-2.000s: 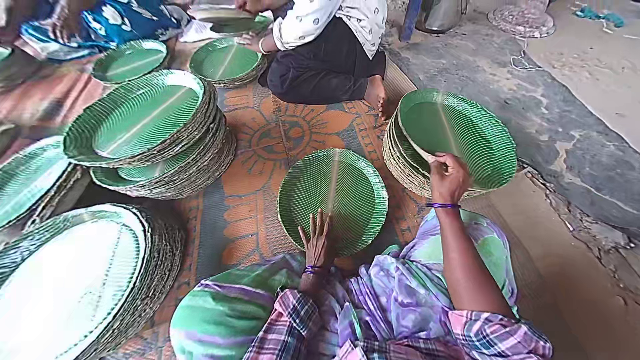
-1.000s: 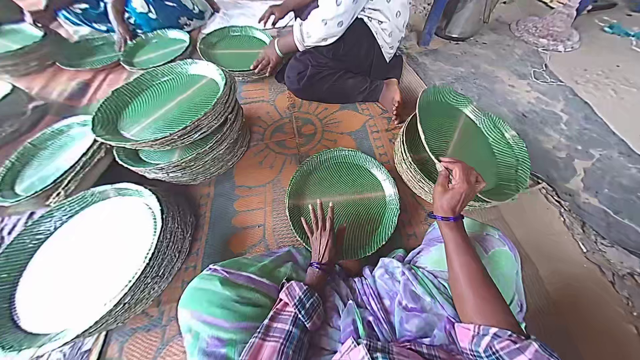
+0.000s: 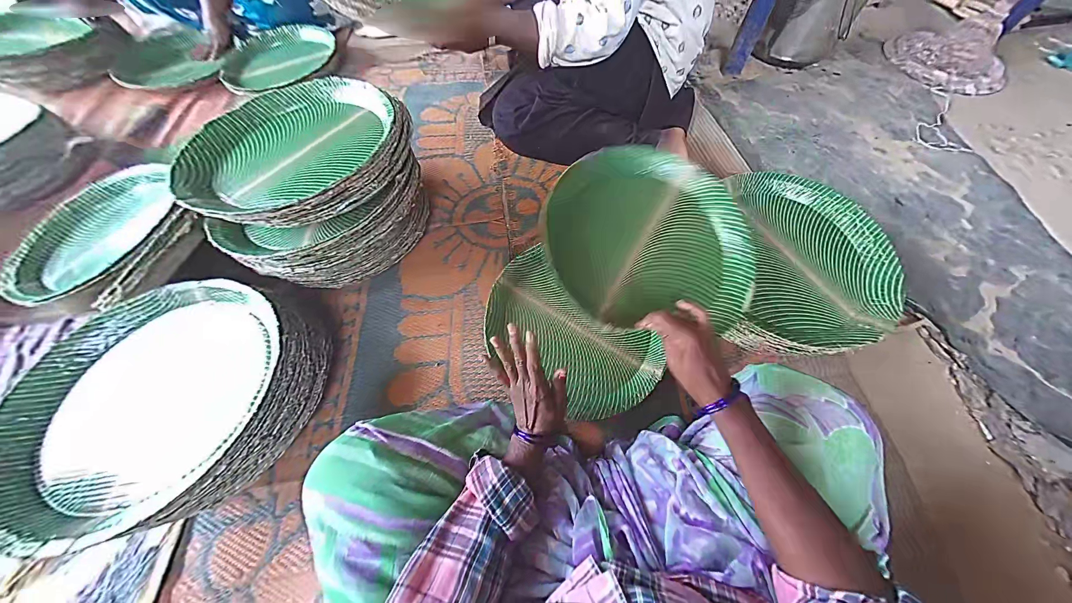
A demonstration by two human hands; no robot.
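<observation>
My right hand point(image 3: 688, 347) pinches the near rim of a round green leaf-patterned plate point(image 3: 649, 234), which is raised, tilted and slightly blurred. That plate overlaps another green plate point(image 3: 557, 335) on the mat in front of my lap. Fingers spread, my left hand point(image 3: 529, 381) lies at the lower left of this lower plate and appears to hold nothing; whether it touches the plate cannot be told. To the right stands a stack of green plates point(image 3: 825, 260), its left side partly hidden by the raised plate.
Stacks of green plates point(image 3: 293, 155) stand at left, and a near-left stack point(image 3: 159, 410) has a white glare or surface on top. A co-worker point(image 3: 586, 92) sits cross-legged ahead. Another person's hand point(image 3: 216, 38) reaches to plates farther back. A metal container point(image 3: 800, 33) stands at upper right.
My right hand has moved left from the right stack, and the plate in it now hangs partly over the plate before me. The co-worker's hand has left the plate ahead.
</observation>
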